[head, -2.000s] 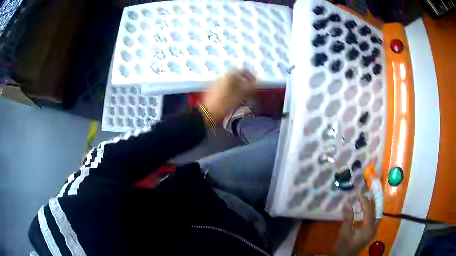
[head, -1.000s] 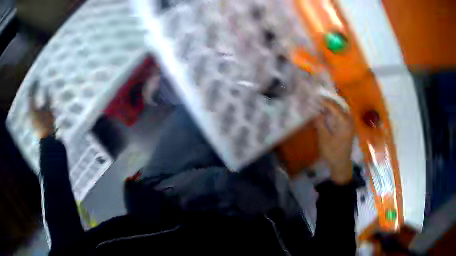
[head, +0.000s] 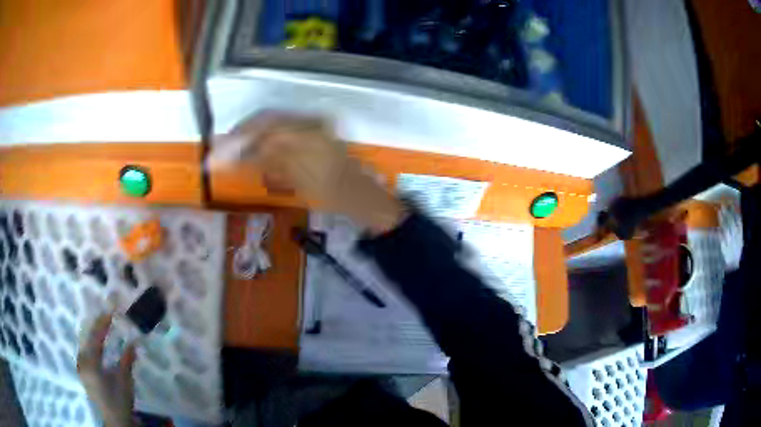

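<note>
My right hand (head: 292, 158) is blurred over the orange ledge, below the white front band of the open test box. A whitish shape shows at its fingertips; I cannot tell whether it is held. My left hand (head: 107, 363) is over the white foam tray (head: 188, 367) at lower left, fingers bent around something pale and unclear. A black block (head: 147, 309) sits just beyond its fingertips. Small black units (head: 96, 268) and an orange clip (head: 142, 239) lie on the tray.
The open box shows a blue lining (head: 584, 50) and a yellow cluster (head: 310, 33). Green buttons (head: 135, 180) sit on the ledge. A black pen (head: 342, 268) lies on printed sheets (head: 334, 350), beside a white cable (head: 253, 246). A red item (head: 665, 275) and another tray are at right.
The view has swung to the right, bringing the open box, sheets and pen into view. My right hand has moved up to the box front; my left hand is now over the tray with black units.
</note>
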